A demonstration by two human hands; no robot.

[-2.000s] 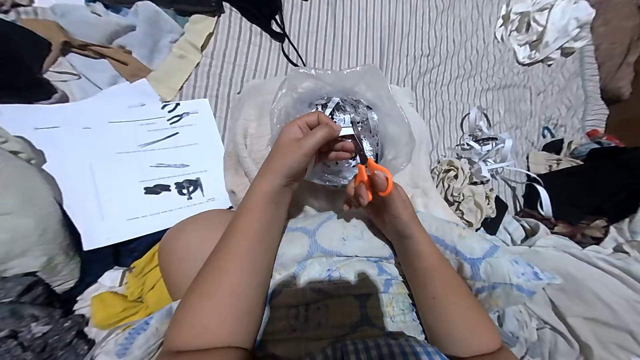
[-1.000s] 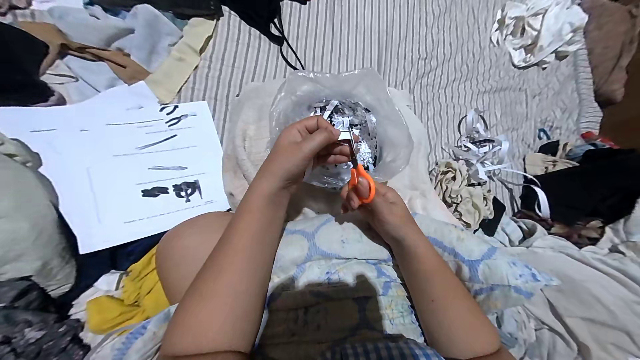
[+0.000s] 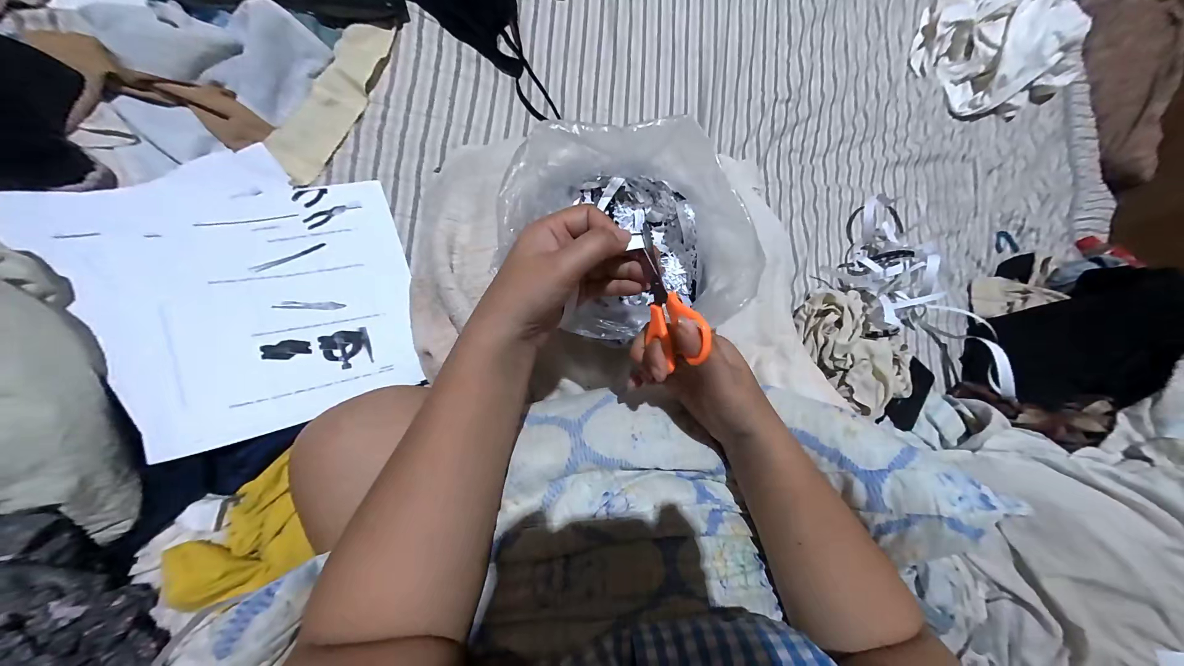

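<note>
My right hand [image 3: 698, 375] holds scissors with orange handles [image 3: 678, 331], fingers through the loops and the blades pointing up and away from me. My left hand [image 3: 578, 264] pinches a small white strip [image 3: 635, 242] between thumb and forefinger, right beside the blades. Below both hands stands an open clear plastic bag [image 3: 731, 222] with many shiny silver and white cut pieces [image 3: 680, 264] inside. The bag rests on a pale folded cloth [image 3: 453, 250]. Where exactly the blades meet the strip is too small to tell.
Printed paper sheets [image 3: 213, 370] lie on the left, near a yellow cloth [image 3: 240, 546]. Curled white strips [image 3: 893, 268] and crumpled beige cloth [image 3: 846, 347] lie right of the bag. A black strapped item [image 3: 476, 32] lies beyond on the striped sheet [image 3: 647, 65]; clothes surround the area.
The scissors' handles look spread apart now, after appearing closer together one second ago. My left hand has stayed above the bag with the strip.
</note>
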